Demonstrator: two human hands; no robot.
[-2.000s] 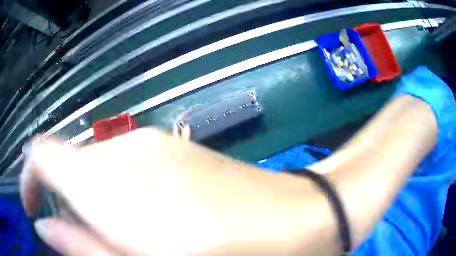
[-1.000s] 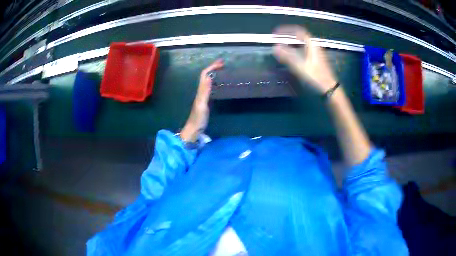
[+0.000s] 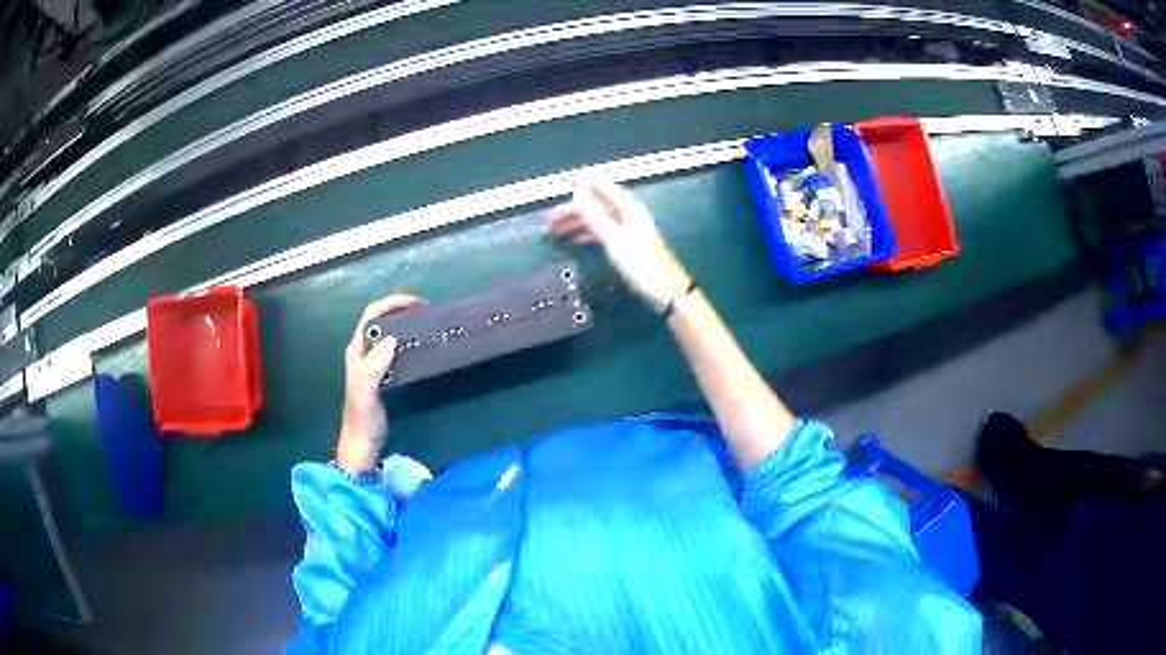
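A flat dark grey oblong metal module (image 3: 480,330) is over the green bench in front of me, tilted a little, with a row of small fittings along its face and round holes at its end corners. My left hand (image 3: 371,365) grips its left end, thumb on the face and fingers behind the top edge. My right hand (image 3: 616,243) is beyond the module's right end, apart from it, slightly blurred, fingers spread; I see nothing in it.
A red bin (image 3: 205,361) and a dark blue pointed cloth (image 3: 131,441) are at left. A blue bin (image 3: 818,211) of mixed small parts touches a red bin (image 3: 910,192) at right. Metal rails (image 3: 512,205) run beyond. A person's dark shoe (image 3: 1004,441) shows at lower right.
The view has turned, so the bench now slants. My right hand has come down and left, nearer the module's right end. My left hand stays at its left end, fingers now closed on it.
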